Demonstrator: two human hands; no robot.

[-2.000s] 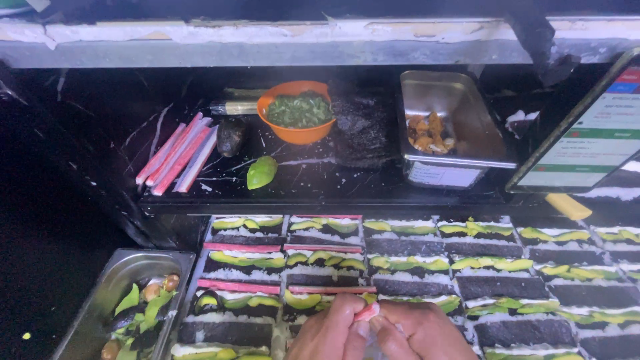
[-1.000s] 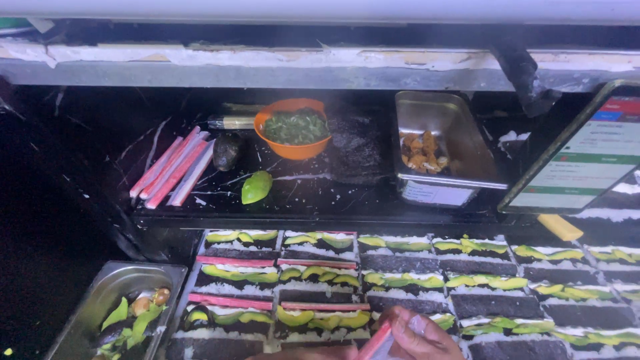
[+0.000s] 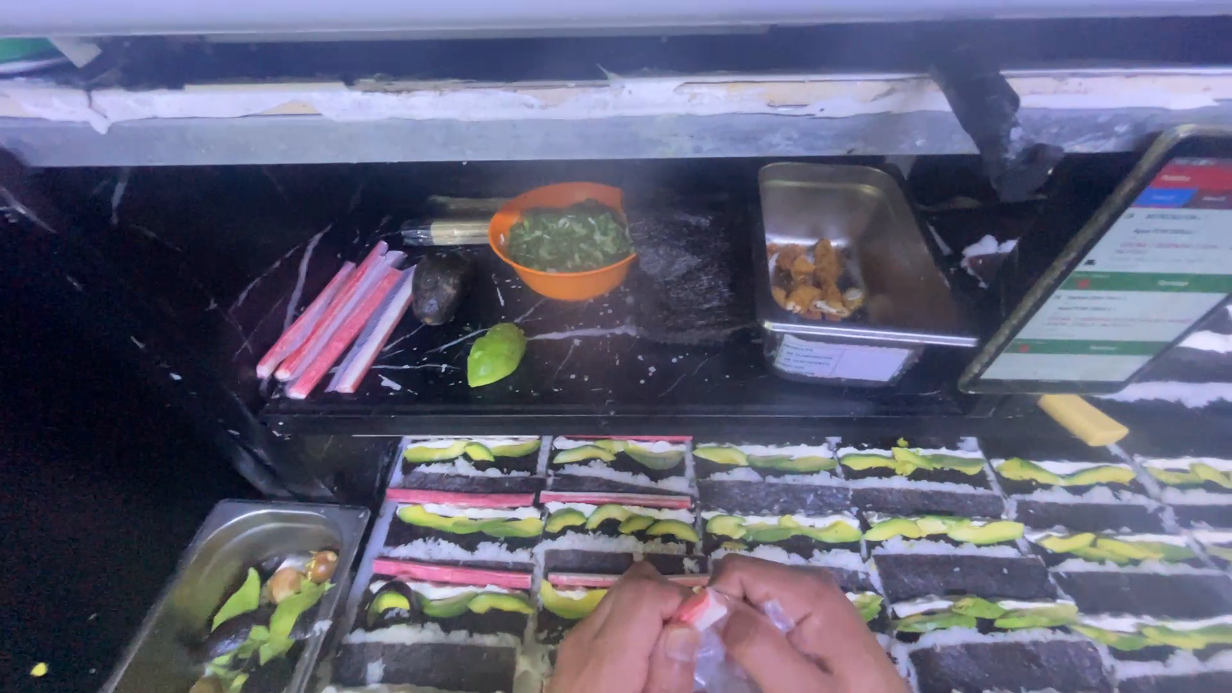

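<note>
My left hand (image 3: 630, 635) and my right hand (image 3: 804, 626) meet at the bottom centre, above rows of nori sheets (image 3: 967, 576) with rice and avocado slices (image 3: 467, 525). Between their fingers they hold a crab stick (image 3: 700, 609) in clear plastic wrap. Pink crab sticks (image 3: 452, 573) lie along some of the sheets at the left. On the black marble shelf, several more crab sticks (image 3: 332, 322) lie beside a dark whole avocado (image 3: 441, 287). A green avocado piece (image 3: 496, 354) is to their right.
The shelf holds an orange bowl (image 3: 563, 282) of chopped greens, a steel pan (image 3: 866, 332) with browned pieces and a tablet (image 3: 1107, 279). A yellow handle (image 3: 1083, 419) sticks out below the tablet. Another steel pan (image 3: 226, 539) at lower left holds avocado pits and peels.
Both hands are together on the wrapped crab stick again; a second ago they were lower in view, the left mostly out of sight.
</note>
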